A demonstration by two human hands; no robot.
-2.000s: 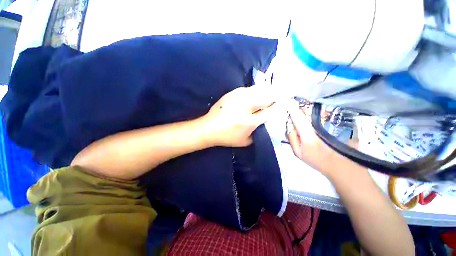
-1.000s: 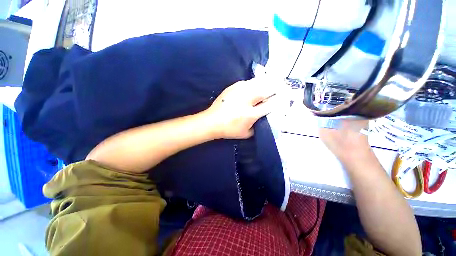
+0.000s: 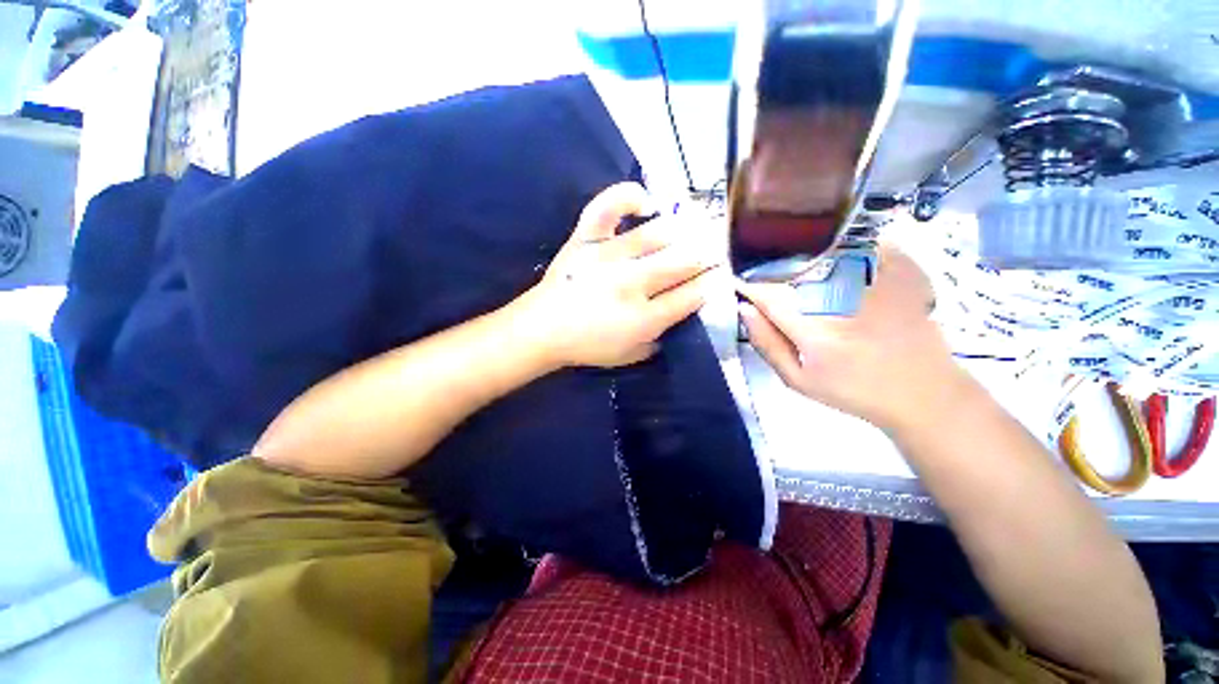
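A large dark navy garment (image 3: 361,227) lies heaped left of the needle, its lower part over my lap. A waistband strip with a white edge (image 3: 751,434) runs up its right side to the machine. My left hand (image 3: 622,287) lies flat on the cloth near the needle, fingers spread. My right hand (image 3: 842,341) is at the white edge by the presser foot, its fingertips close together; whether they pinch the edge is too washed out to tell. The sewing machine head (image 3: 963,67) covers part of the right fingers and the needle.
Scissors with yellow and red handles (image 3: 1116,448) lie at right. Printed white label tape (image 3: 1136,301) is piled behind them. A grey tension dial (image 3: 1056,221) juts from the machine. A ruler-marked table edge (image 3: 856,498) runs in front. A blue crate (image 3: 120,468) stands at left.
The camera view has shifted, so the machine head looms differently. My right hand has come back left to the white edge beside the needle. My left hand has stayed on the cloth, its fingers more spread.
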